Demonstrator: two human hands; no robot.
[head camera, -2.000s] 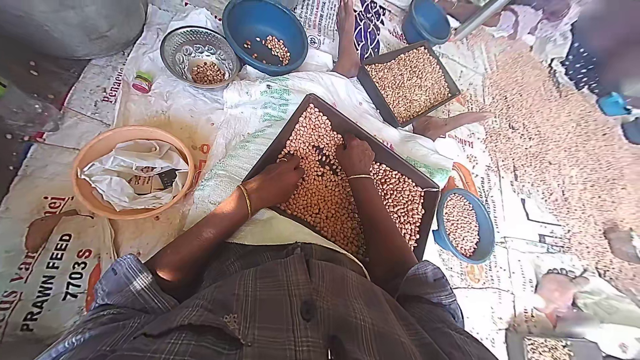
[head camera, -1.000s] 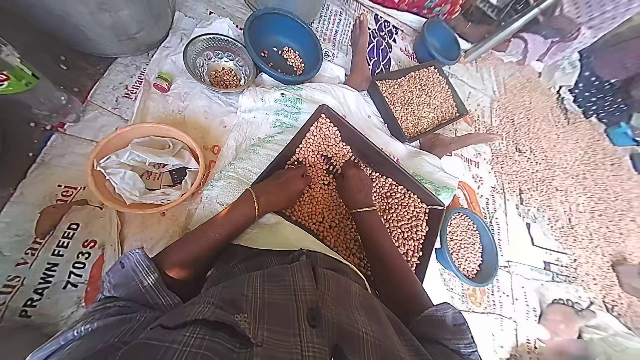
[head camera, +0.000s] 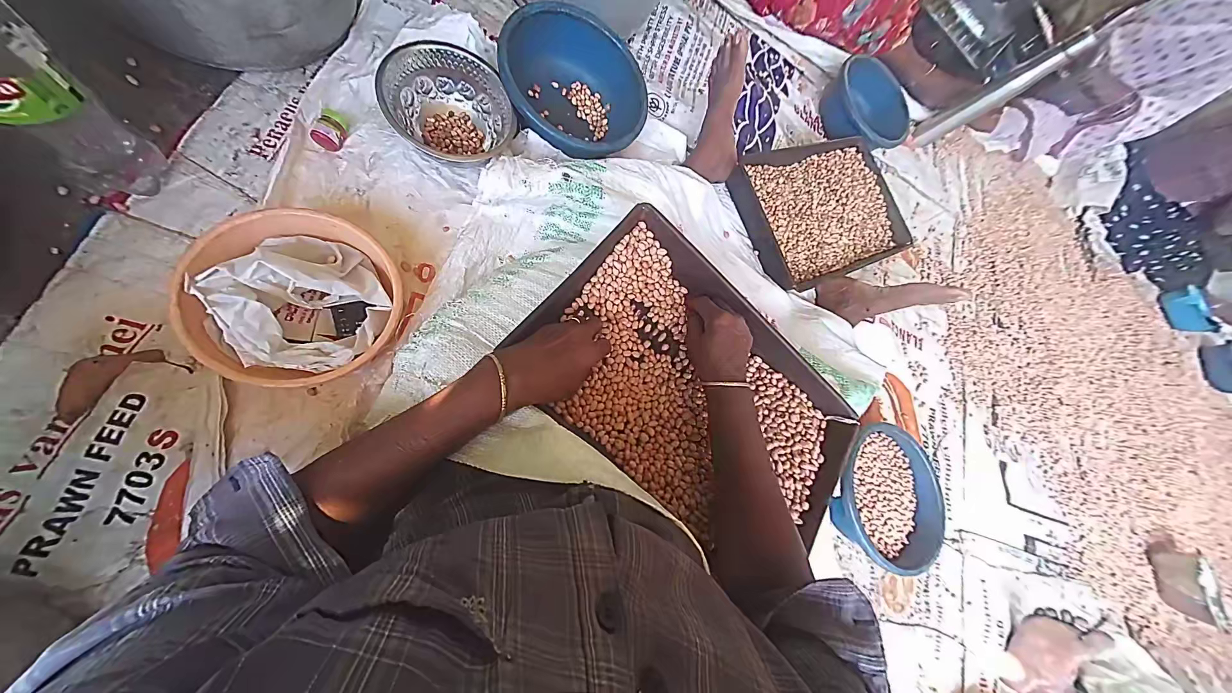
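Observation:
A dark rectangular tray lies tilted across my lap, filled with a layer of tan nuts or seeds that look like shelled peanuts. My left hand rests on them at the tray's left side, fingers curled. My right hand touches them near the upper right wall, also with curled fingers. Between the hands a dark strip of the tray floor shows, with scattered nuts on it. Whether either hand holds any nuts is hidden by the fingers.
Around me stand an orange basin with a white bag, a patterned metal bowl, a blue basin, a second tray, a blue bucket and a small blue tub. Another person's foot is near. Nuts cover the floor at right.
My hands stay over the same part of the tray, and the left hand now sits slightly farther from the right than one second ago.

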